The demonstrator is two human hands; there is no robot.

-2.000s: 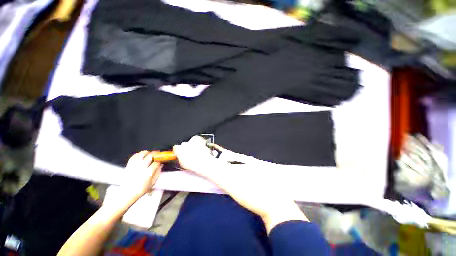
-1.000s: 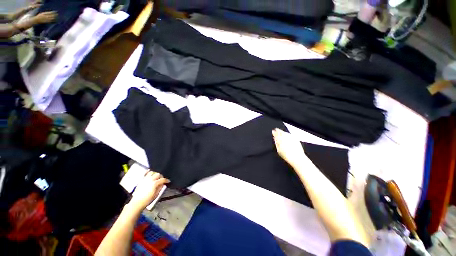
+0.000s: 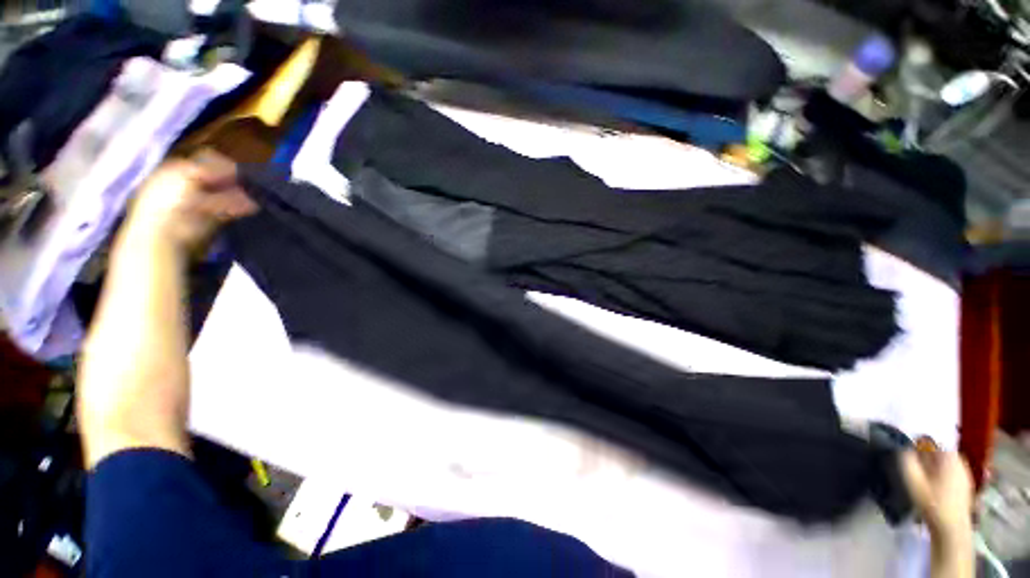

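Observation:
Black trousers (image 3: 486, 339) stretch across the white pressing table (image 3: 373, 418), blurred by motion, between my two hands. My left hand (image 3: 201, 201) grips their upper left end, raised at the table's left side. My right hand (image 3: 940, 488) holds their other end at the right edge. Other black trousers (image 3: 678, 243), with a shinier grey patch (image 3: 435, 218), lie farther back on the table. The steam iron is mostly hidden behind the cloth and my right hand; a small orange-brown bit of handle (image 3: 926, 444) shows.
A stack of black cloth (image 3: 565, 45) lies beyond the table's far side. A red-orange upright surface (image 3: 980, 361) stands at the right. A pale cloth-covered surface (image 3: 113, 203) is at the left. White sheets (image 3: 339, 519) lie low beside the near edge.
My left hand has moved up and left with the trousers' end. My right hand has moved right and down to their other end. The trousers have gone from bunched and bent to stretched out.

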